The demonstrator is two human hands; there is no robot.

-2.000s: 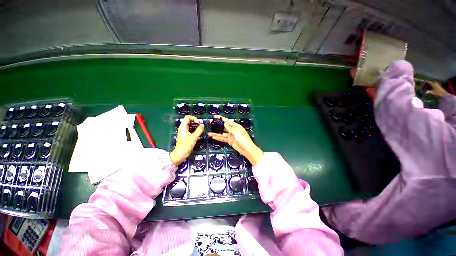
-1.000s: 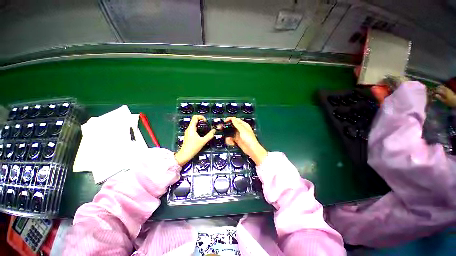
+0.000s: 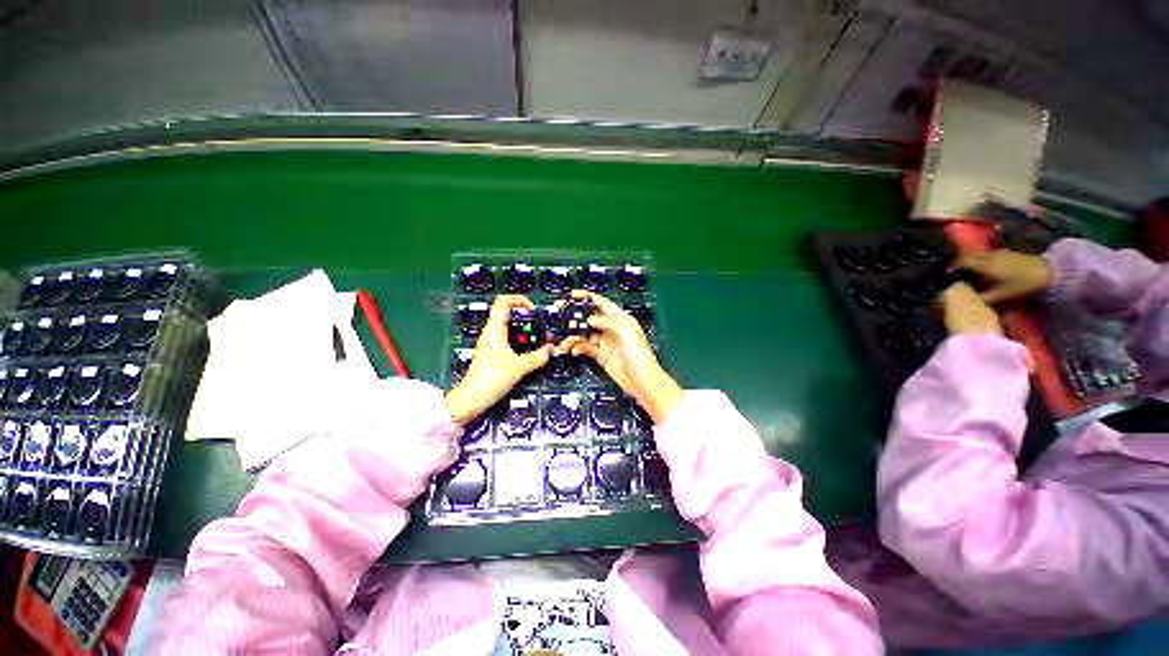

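Observation:
My left hand (image 3: pixel 497 359) holds a round black watch unit (image 3: pixel 526 329) between thumb and fingers; small green and red lights show on it. My right hand (image 3: pixel 618 349) holds another round black unit (image 3: pixel 574 318) with small pale-orange lights. Both units are held side by side above a clear blister tray (image 3: pixel 513 514). The tray's square pockets hold many black round units, several with white tabs. One pocket in the front row looks pale, without a unit. The hands hide some middle pockets.
Stacked clear trays (image 3: pixel 144 436) of black units stand at far left. Paper sheets (image 3: pixel 276 385), a red pen (image 3: pixel 382 335) and a calculator (image 3: pixel 80 600) lie nearer. At right, a neighbouring worker (image 3: pixel 1026 487) reaches over a black tray (image 3: pixel 865 308); a beige board (image 3: pixel 985 151) stands behind.
Lights now show on both held units, which were dark before. My hands stay in nearly the same place. The neighbour's arms have moved, and both hands are now at the black tray.

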